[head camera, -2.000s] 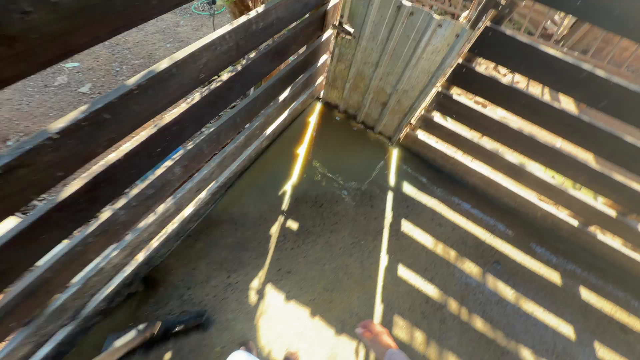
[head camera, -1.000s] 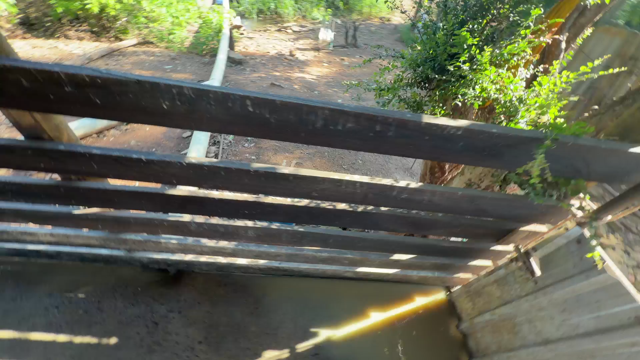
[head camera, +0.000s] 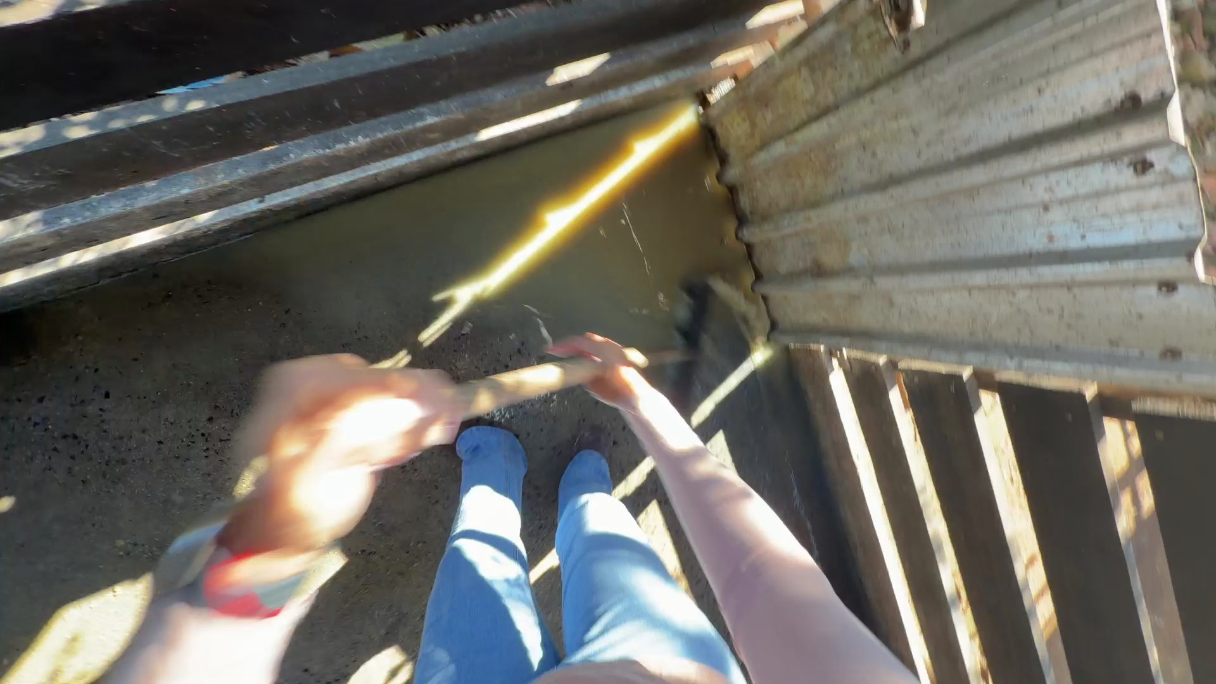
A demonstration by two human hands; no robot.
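Observation:
A pale wooden pole (head camera: pixel 527 385) runs between my two hands, above my feet. My left hand (head camera: pixel 351 437), blurred and close to the camera, is closed around the pole's near part; a red band circles that wrist. Farther along the pole, my right hand (head camera: pixel 603 366) grips it, with the arm stretched forward. Past this hand the pole leads toward a dark, blurred shape (head camera: pixel 692 318) near the corrugated sheet; whether the two are joined cannot be told. Below lies a wet, dark floor (head camera: pixel 190 408) with murky water (head camera: pixel 570 237) along the fence.
A fence of dark horizontal boards (head camera: pixel 332 123) stands at the upper left. The corrugated metal sheet (head camera: pixel 969 209) meets it at a corner. More slatted boards (head camera: pixel 1026 475) rise at the right. My legs in blue jeans (head camera: pixel 608 579) stand on the floor between them.
The view has swung down from the fence and plants outside. Both hands are now in sight on the pole; one second ago neither showed.

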